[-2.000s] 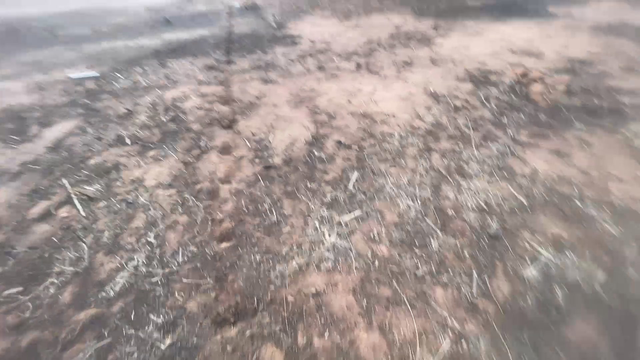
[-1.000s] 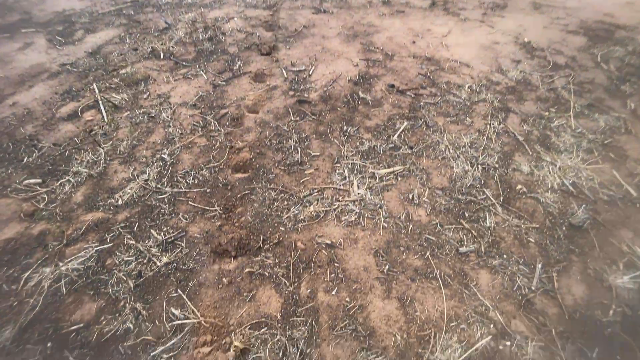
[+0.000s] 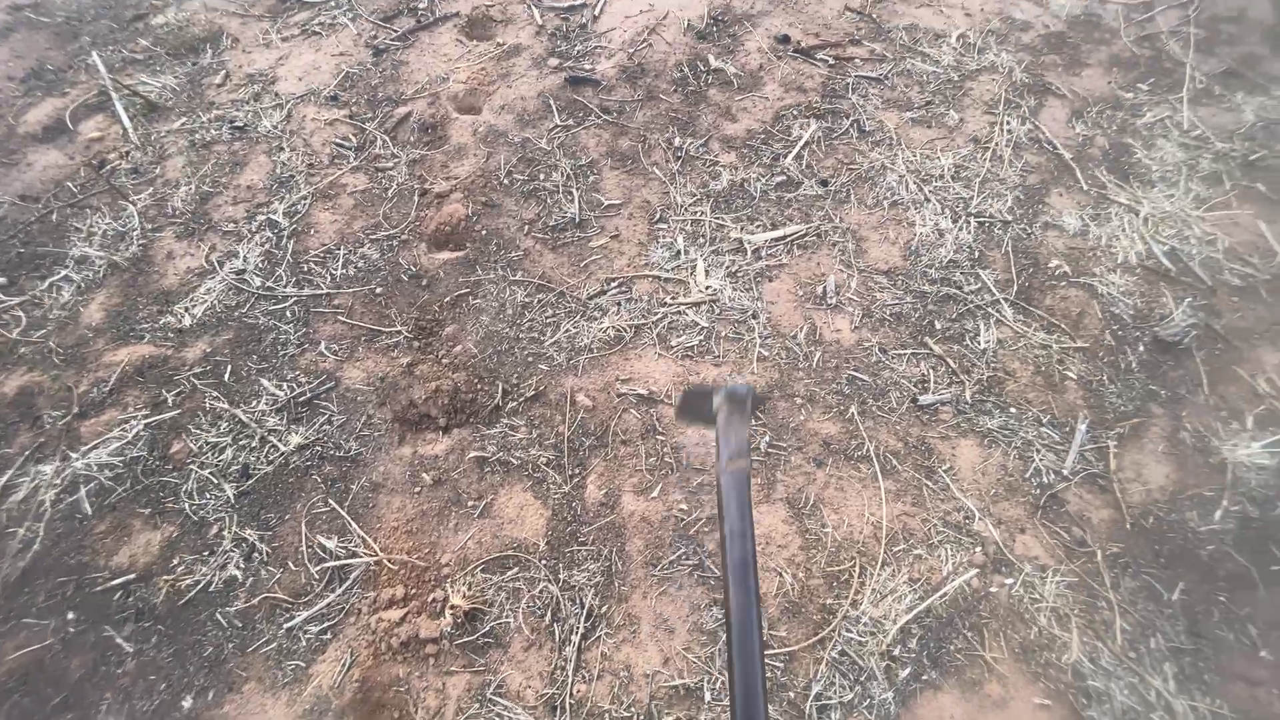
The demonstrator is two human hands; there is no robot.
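A long-handled hoe (image 3: 740,560) rises into view from the bottom edge, right of centre. Its handle is dark and smooth, and its small dark metal blade (image 3: 697,403) points left, blurred, over the soil. Whether the blade touches the ground I cannot tell. Neither of my hands is in the picture, and the lower end of the handle is cut off by the frame. Left of the hoe, a line of small holes runs up the reddish soil, among them one hole (image 3: 467,101) near the top and a patch of loosened soil (image 3: 440,400) lower down.
Dry straw and plant stalks (image 3: 690,300) lie scattered over the reddish ground. A pale stick (image 3: 115,98) lies at the upper left. Crumbled soil clods (image 3: 400,610) are at the lower left, with a dry root tuft (image 3: 462,603) beside them.
The hoe has come into view at the lower right of centre; neither earlier frame shows it. The view has shifted and is less blurred than two seconds ago.
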